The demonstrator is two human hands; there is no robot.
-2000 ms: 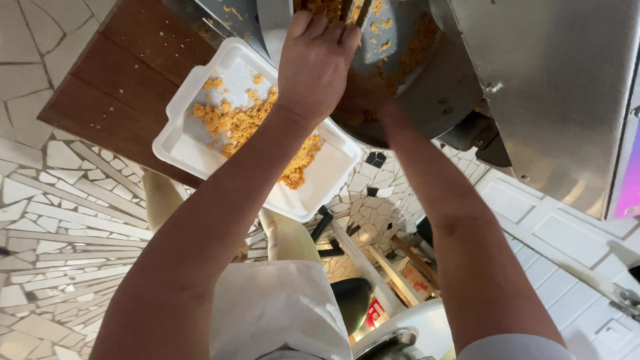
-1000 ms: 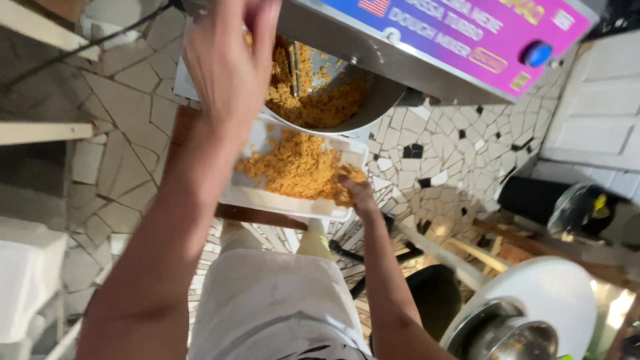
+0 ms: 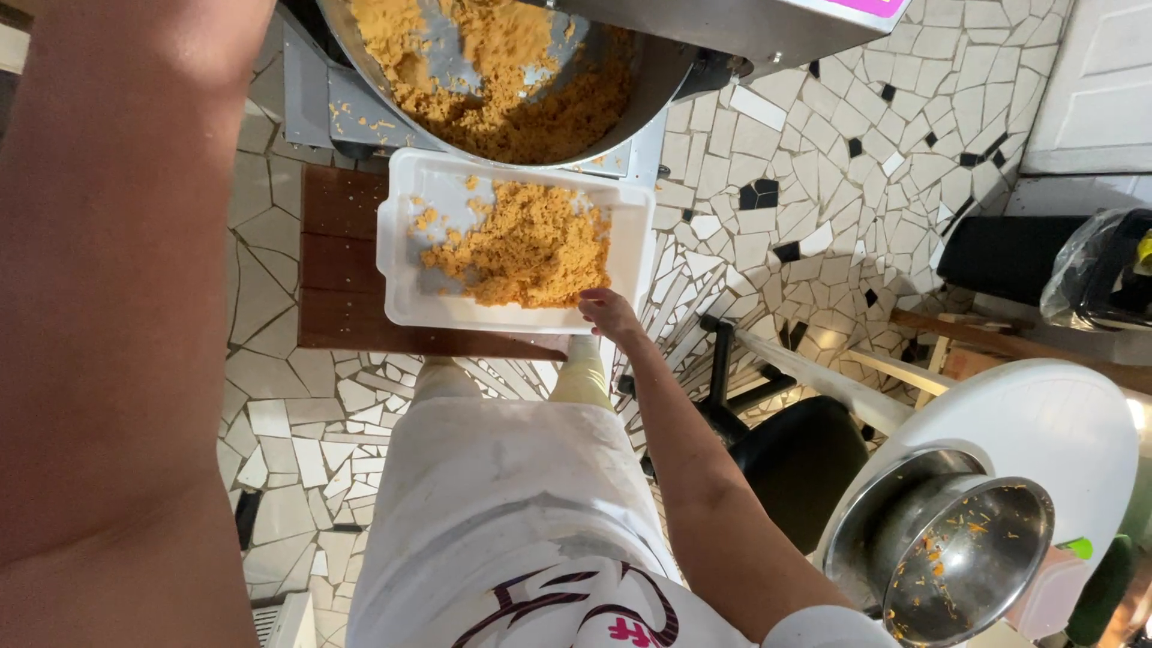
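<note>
My right hand (image 3: 608, 315) is at the lower right corner of a white plastic tub (image 3: 400, 270), its fingers by the edge of a heap of crumbly orange dough (image 3: 531, 243). Whether they hold any crumbs I cannot tell. Above the tub stands the round metal bowl (image 3: 661, 90) of a dough mixer (image 3: 747, 27), with more orange crumbs (image 3: 504, 117) inside. The left forearm rises along the left side of the view, and the left hand is out of the picture beyond the top edge.
Beneath the tub lies a brown wooden board (image 3: 337, 270). Right of my legs are a black chair (image 3: 801, 468) and a white oval table (image 3: 1071, 414) bearing stacked steel bowls (image 3: 972, 558). A black bin (image 3: 1017, 261) stands farther right, on the mosaic floor.
Two seconds ago both hands were at the mixer bowl. The right hand has since come down to the tub, where the orange heap is larger. The left hand has left the view.
</note>
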